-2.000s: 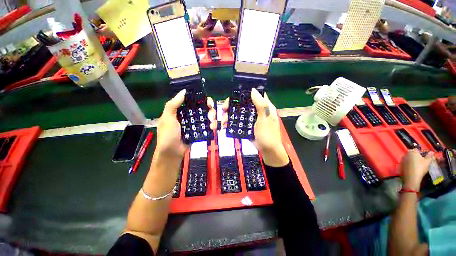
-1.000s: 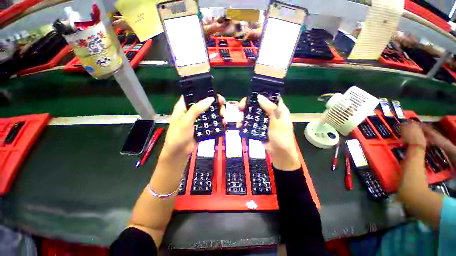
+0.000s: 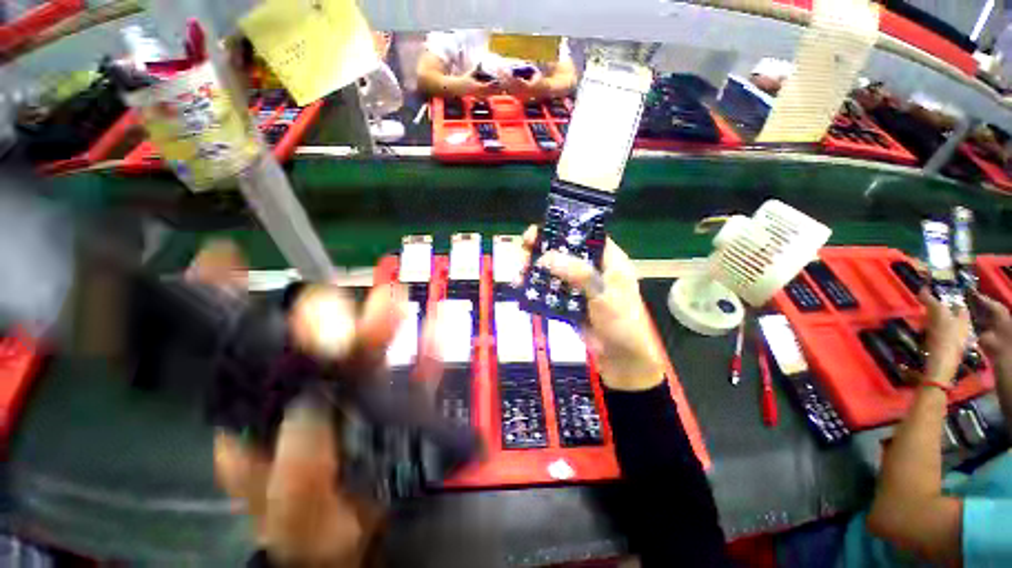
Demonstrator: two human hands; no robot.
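My right hand (image 3: 621, 322) holds an open flip phone (image 3: 600, 128) upright above the red tray (image 3: 522, 470), thumb over its keypad, screen lit white. My left hand (image 3: 316, 466) is strongly blurred at the left front of the tray. A dark blurred shape (image 3: 167, 344) crosses it from the left, with blurred fingers around it; I cannot tell what it is or what my left hand holds. Open flip phones (image 3: 522, 405) with pale screens lie in the tray, the left ones partly hidden.
A pen cup (image 3: 200, 128) hangs on the grey post. A small fan (image 3: 707, 305), red pens (image 3: 768, 388) and an open phone (image 3: 816, 405) lie right of my tray. A neighbour's hands (image 3: 945, 333) hold phones above another red tray (image 3: 821, 333). A person works across the line.
My left hand has dropped down and left, and the phone it held up is no longer clearly visible. A dark blur covers the left side. My right hand still holds its phone.
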